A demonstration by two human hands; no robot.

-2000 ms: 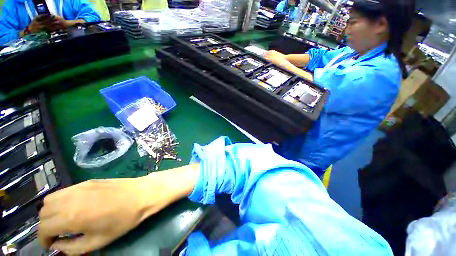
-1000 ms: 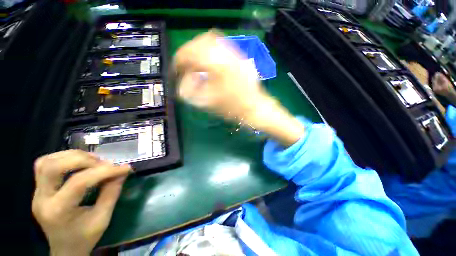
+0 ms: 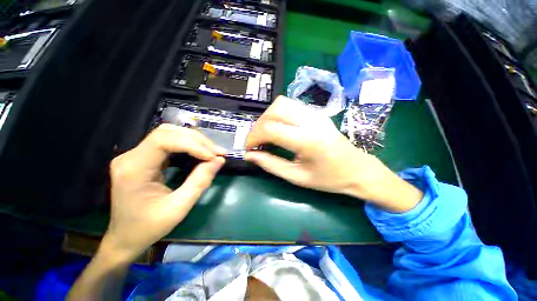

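Note:
A phone housing point(image 3: 215, 132) lies open side up in the nearest pocket of a black foam tray point(image 3: 278, 62). My left hand point(image 3: 162, 182) is at its near edge, thumb and fingertip pinched together. Whether something small is between them cannot be seen. My right hand point(image 3: 312, 150) is at the housing's near right side, thumb and fingertips close together at the edge. What it may hold is too small to tell. My fingers hide part of the housing's near edge. More housings with orange tabs point(image 3: 209, 68) lie in the pockets behind.
A blue bin point(image 3: 380, 59) stands at the back right with a labelled bag of strips point(image 3: 368, 120) in front. A clear round bag of black parts point(image 3: 318, 93) is left of it. Stacked black foam trays point(image 3: 76, 111) stand left; more point(image 3: 486, 117) stand right.
My right hand has come back from beside the blue bin to the nearest housing's edge. My left hand is still at that edge. The view has shifted, showing both bags clear of my right hand.

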